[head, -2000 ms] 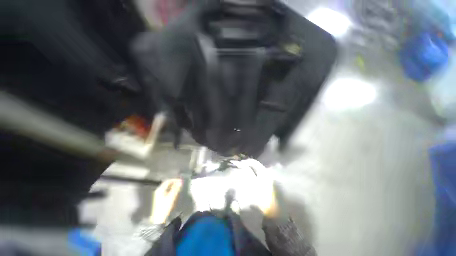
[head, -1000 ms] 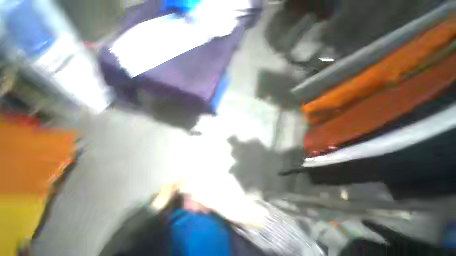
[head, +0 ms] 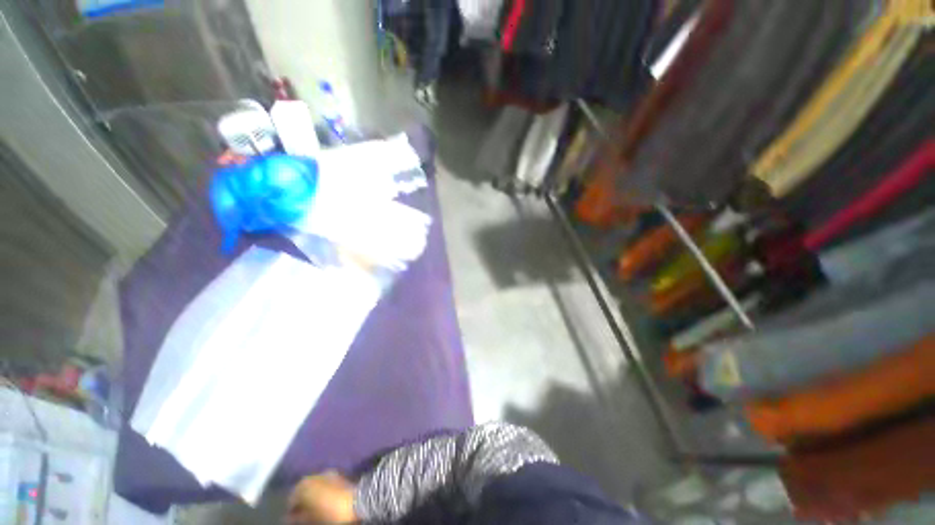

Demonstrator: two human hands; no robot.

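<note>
A whitish flat stack of clear garment polybags [head: 256, 364] lies slantwise on the purple cloth of the table [head: 400, 354]. More white, shiny bags [head: 369, 200] lie at the table's far end. My right hand [head: 323, 499] is at the bottom edge, by the table's near edge and just below the stack's near corner. It is blurred and partly cut off, with a grey patterned sleeve reaching in from the right. Whether it holds anything cannot be told. My left hand is out of the picture.
A crumpled blue plastic bag [head: 263, 193] and small containers stand at the table's far end. Rails of hanging garments [head: 820, 349] crowd the right side, with a low metal bar [head: 615, 318] along the floor. A white box [head: 56, 461] is at lower left.
The view has swung from the dark jacket, past orange garments, to the purple table, which is now closer. Both hands showed two seconds ago; now only my right hand shows.
</note>
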